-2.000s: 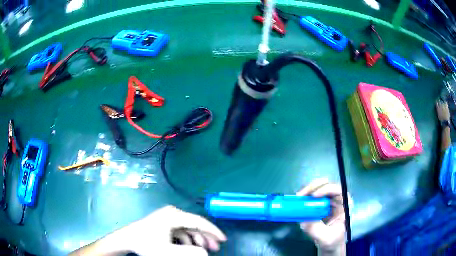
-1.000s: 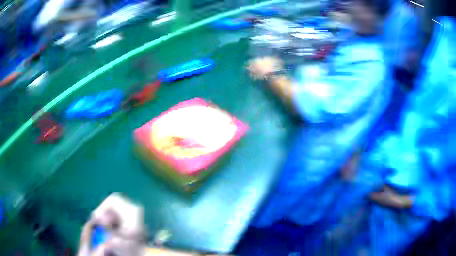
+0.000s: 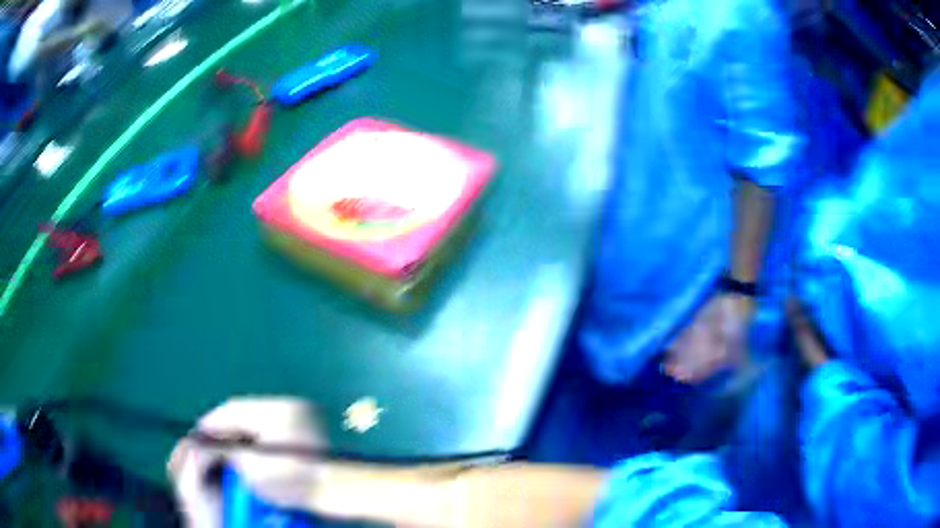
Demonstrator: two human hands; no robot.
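Observation:
My right hand (image 3: 253,449) is at the bottom left, blurred, with the forearm coming in from the right. It is closed around a blue battery tester (image 3: 239,503); only a small part of the tester shows below the fingers, and the picture's bottom edge cuts it off. A thin black cord (image 3: 392,454) passes across the hand and forearm. A dark blurred shape, possibly the screwdriver, lies left of the hand. My left hand is out of the picture.
A square tin (image 3: 376,196) with a pink lid stands on the green mat. Behind it lie blue testers (image 3: 325,74) and red clamps (image 3: 253,129). A small pale thing (image 3: 361,415) is near my forearm. At right, people in blue smocks (image 3: 660,196) are beside the bench edge.
The view has swung to the right, so the tin now shows near the middle. My left hand has left the picture. The neighbouring person's arm has lowered beside the bench.

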